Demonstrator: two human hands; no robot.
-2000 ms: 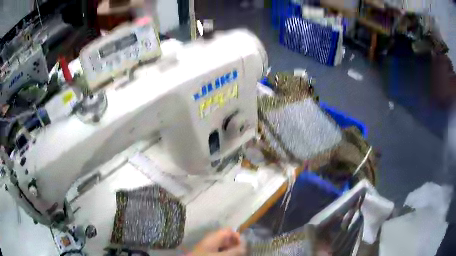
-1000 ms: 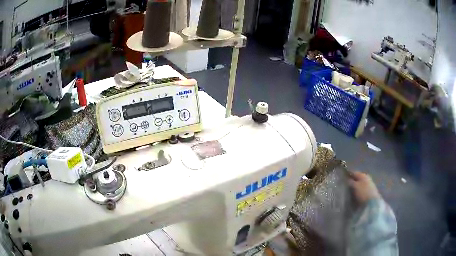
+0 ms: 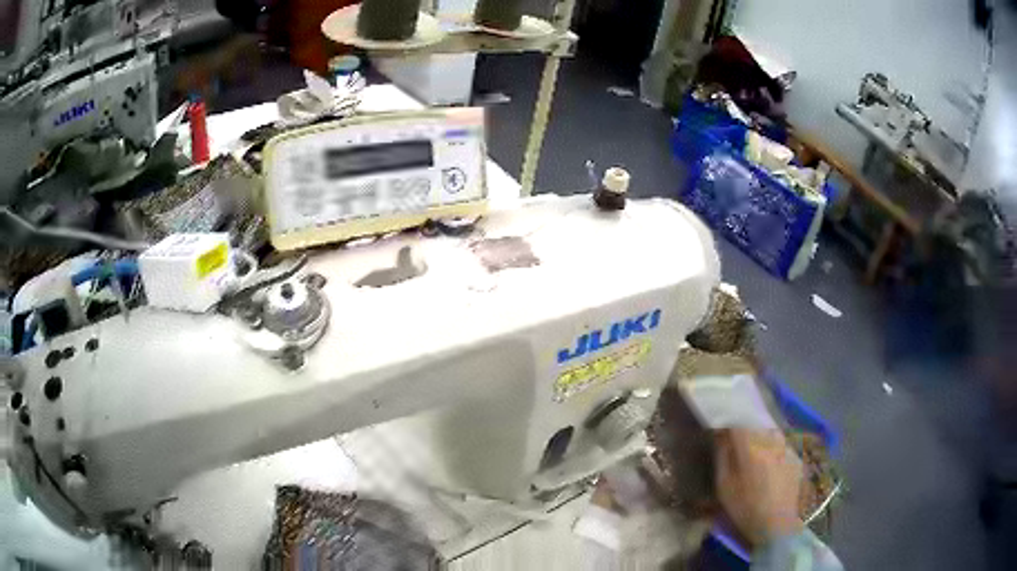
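Observation:
The cream-white JUKI sewing machine [image 3: 446, 368] fills the middle of the view. My right hand [image 3: 761, 477] is at the lower right, past the machine's right end, blurred. Its fingers are closed on a piece of brown speckled cloth [image 3: 683, 446], also blurred, with a pale patch near the fingertips. The cloth is over the heap beside the machine; its far edges cannot be told apart. A small speckled cut piece [image 3: 335, 535] lies on the white table in front of the machine arm, cut off by the bottom edge. My left hand is not in view.
The control panel [image 3: 379, 178] stands on the machine, with thread cones [image 3: 388, 18] behind it. A blue crate rim [image 3: 805, 415] and brown-gold cloth [image 3: 820, 474] are at the lower right. Another blue crate [image 3: 749, 212] stands on the grey floor. Another machine [image 3: 84, 112] is at the left.
Since one second ago, my right hand has moved lower and slightly left with the cloth. The view has shifted, so the machine sits higher and the small cut piece shows again at the bottom.

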